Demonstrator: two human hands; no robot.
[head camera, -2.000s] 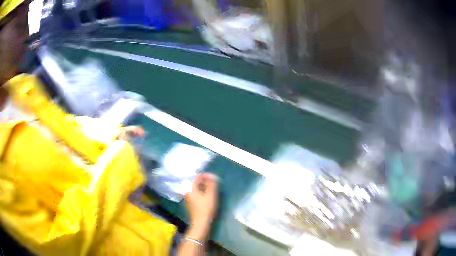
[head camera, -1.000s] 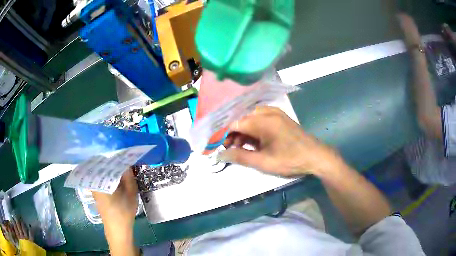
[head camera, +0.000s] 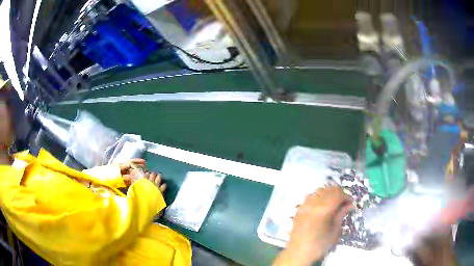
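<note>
My left hand (head camera: 318, 221) is over the clear plastic bin (head camera: 275, 221), fingers bent at the edge of a heap of small silver and dark metal parts (head camera: 358, 208). Whether it pinches a part cannot be told. My right hand (head camera: 435, 247) is a blurred, partly cut-off shape at the lower right; its fingers cannot be made out. A green syringe cap (head camera: 385, 163) stands over the parts. The blue dispenser (head camera: 442, 140) and a blurred red shape (head camera: 457, 208) lie at the right. Glare hides the area between the hands.
A person in a yellow garment (head camera: 78, 213) sits at the left, hands (head camera: 143, 174) near the bench. A clear bag (head camera: 197, 200) lies on the green bench between us. A white rail (head camera: 218, 165) separates the bench from the green conveyor (head camera: 234, 130). Another crumpled bag (head camera: 91, 137) lies further left.
The view has swung left from the syringes to the bin and the neighbour. My left hand now shows over the bin. My right hand, earlier clear at the red syringe's tip, is now blurred at the right.
</note>
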